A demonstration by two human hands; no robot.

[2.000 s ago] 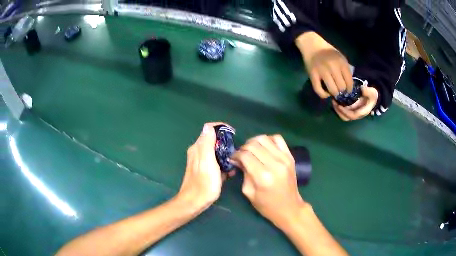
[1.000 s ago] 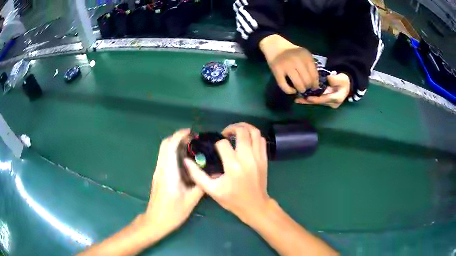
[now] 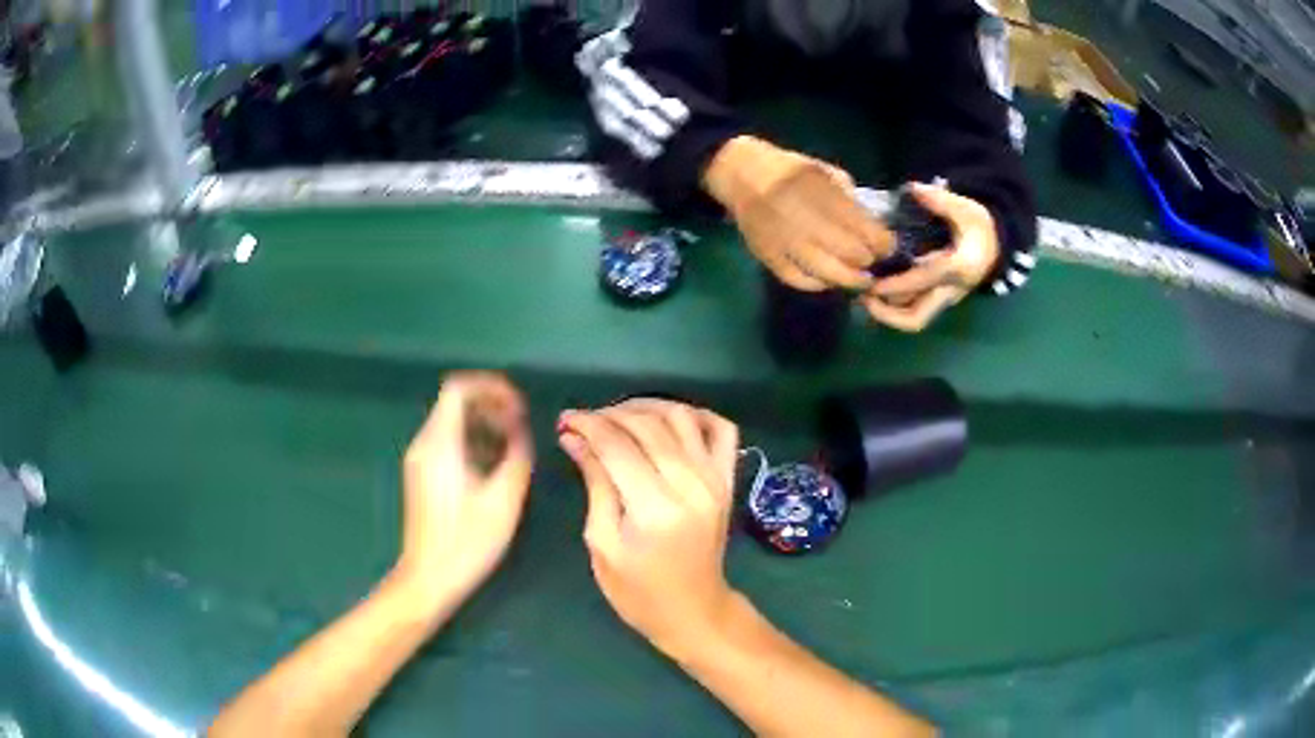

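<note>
My left hand (image 3: 465, 483) is blurred, its fingers curled around a dark patch; whether that is a held part cannot be told. My right hand (image 3: 656, 505) is to its right, palm down, fingertips pinched at a small red spot, seemingly a red wire lead (image 3: 565, 425). A dark rim shows just above its knuckles; the rest is hidden. Right of this hand a round blue circuit board (image 3: 798, 508) lies face up on the green surface, with a thin white lead (image 3: 754, 469) at its upper left. A black cylindrical housing (image 3: 906, 437) lies on its side beside the board.
A co-worker in black with white stripes (image 3: 851, 238) handles a dark part opposite, above a dark housing. Another blue board (image 3: 640, 267) lies near the belt's metal edge (image 3: 433, 182). A small board (image 3: 185, 281) and black part (image 3: 61, 326) are far left. A blue tray (image 3: 1183, 216) is upper right.
My hands have moved apart; the black part with the green spot between them is no longer plainly seen. The board beside the lying housing now shows. The view has shifted, moving the surroundings.
</note>
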